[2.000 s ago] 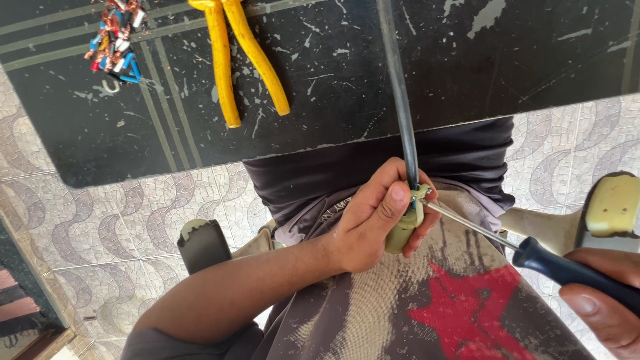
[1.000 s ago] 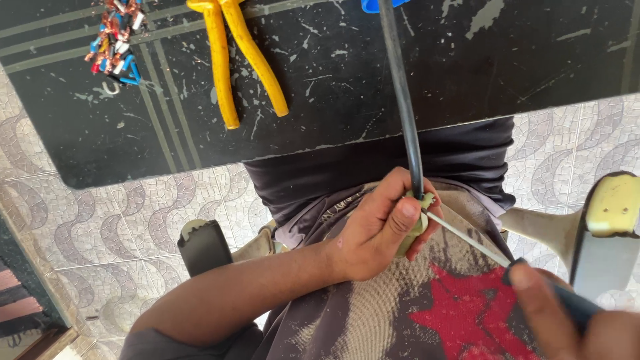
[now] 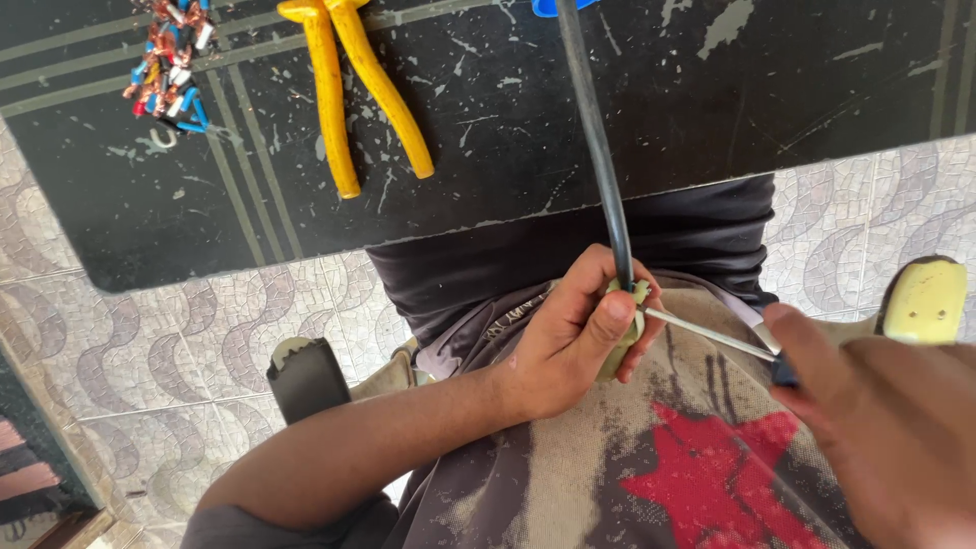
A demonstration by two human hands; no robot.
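Close to my lap, my left hand [image 3: 568, 343] grips a yellowish-green electrical fitting [image 3: 616, 358], possibly a plug, mostly hidden by the fingers. A thick black cable [image 3: 598, 145] enters its top and runs up over the table. My right hand [image 3: 877, 412] is closed around the dark handle of a screwdriver [image 3: 709, 333]; its metal shaft slants left, with the tip at the upper side of the fitting beside my left fingers. Whether the tip sits in a screw cannot be seen.
Pliers with yellow handles [image 3: 328, 107] lie on the scratched black table [image 3: 488, 130]. Left of them is a pile of copper and coloured wire scraps [image 3: 164, 69]. A blue object [image 3: 563, 6] shows at the top edge. Chair armrests [image 3: 309, 377] flank my lap.
My right hand has come further into view over the screwdriver handle, hiding most of it. The blue object at the top edge was not visible two seconds ago.
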